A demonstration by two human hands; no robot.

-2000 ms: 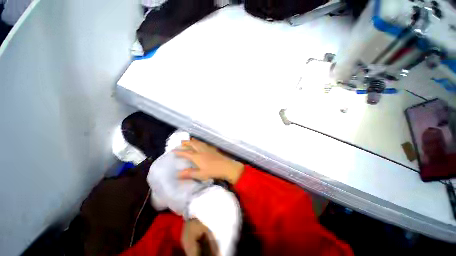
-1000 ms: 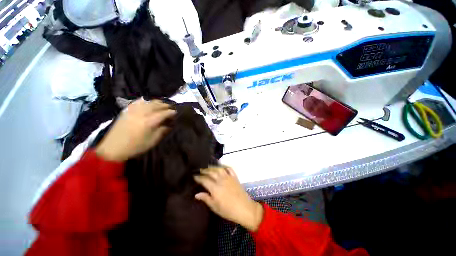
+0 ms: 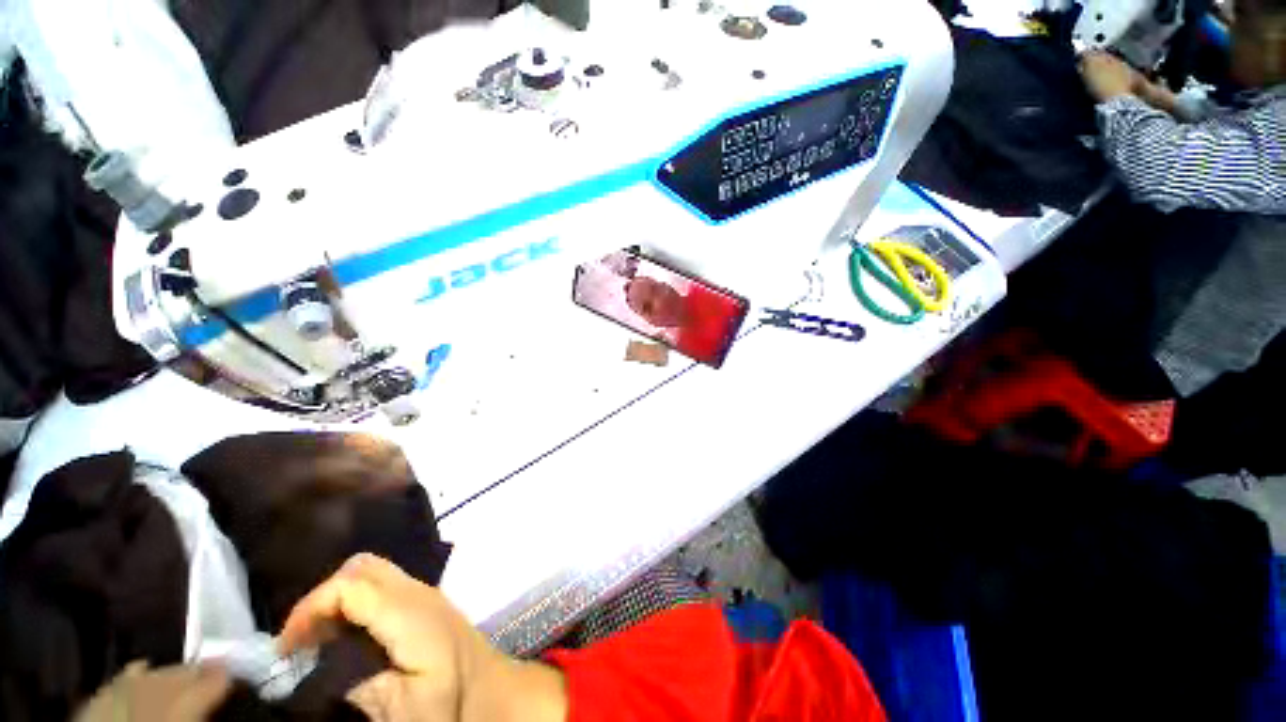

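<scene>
A dark brown garment piece (image 3: 317, 494) with white lining (image 3: 212, 557) lies at the lower left, on the table's left part below the needle area (image 3: 374, 388) of the white JACK sewing machine (image 3: 466, 212). My right hand (image 3: 409, 642) grips the brown cloth and a bit of white lining at the bottom edge. My left hand (image 3: 155, 694) is blurred and cut off by the bottom edge, on the same cloth; its fingertips are not clear.
A phone (image 3: 663, 306), tan card (image 3: 647, 353), black snips (image 3: 812, 325) and green and yellow rings (image 3: 900, 279) lie on the table. Brown cloth (image 3: 325, 57) lies behind the machine. At the right are another person's striped sleeve (image 3: 1192, 153), a red stool (image 3: 1051, 402) and a blue crate (image 3: 903, 642).
The view has swung right, bringing the other worker into sight. My hands and the brown cloth now sit lower left in view, with white lining exposed between the brown parts.
</scene>
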